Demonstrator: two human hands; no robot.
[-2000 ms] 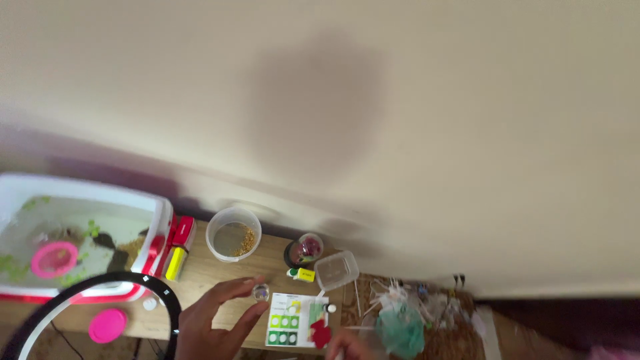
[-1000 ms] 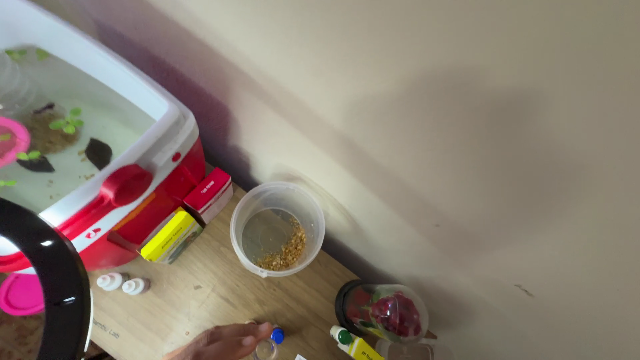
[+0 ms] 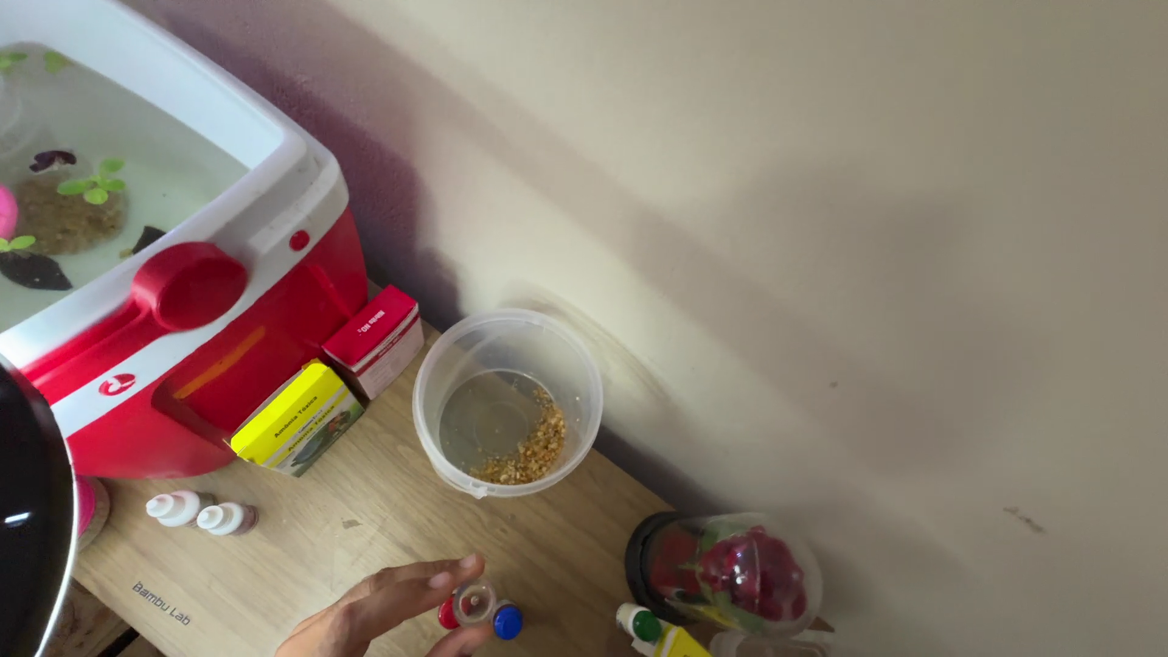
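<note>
My left hand [image 3: 388, 607] reaches in from the bottom edge, its fingers and thumb around a small clear round vial [image 3: 474, 602] seen from above. A blue cap [image 3: 507, 622] lies just right of the vial, and a red cap [image 3: 447, 614] shows partly behind it. Two small white dropper bottles [image 3: 212, 519] stand on the wooden tabletop [image 3: 319, 538] to the left. Farther back is a clear plastic tub [image 3: 507, 401] with brown grains at the bottom. My right hand is out of view.
A red and white cooler [image 3: 274, 338] holding water and plants stands at the left, a yellow box [image 3: 297, 420] and a red box [image 3: 376, 339] beside it. A dome with red flowers [image 3: 753, 575] and a green-capped bottle [image 3: 639, 622] are at lower right. A wall rises behind; a dark ring [image 3: 32, 520] edges in left.
The view has swung and come closer to the table. The hand at the right, seen two seconds ago, is out of view. My left hand still has the small vial.
</note>
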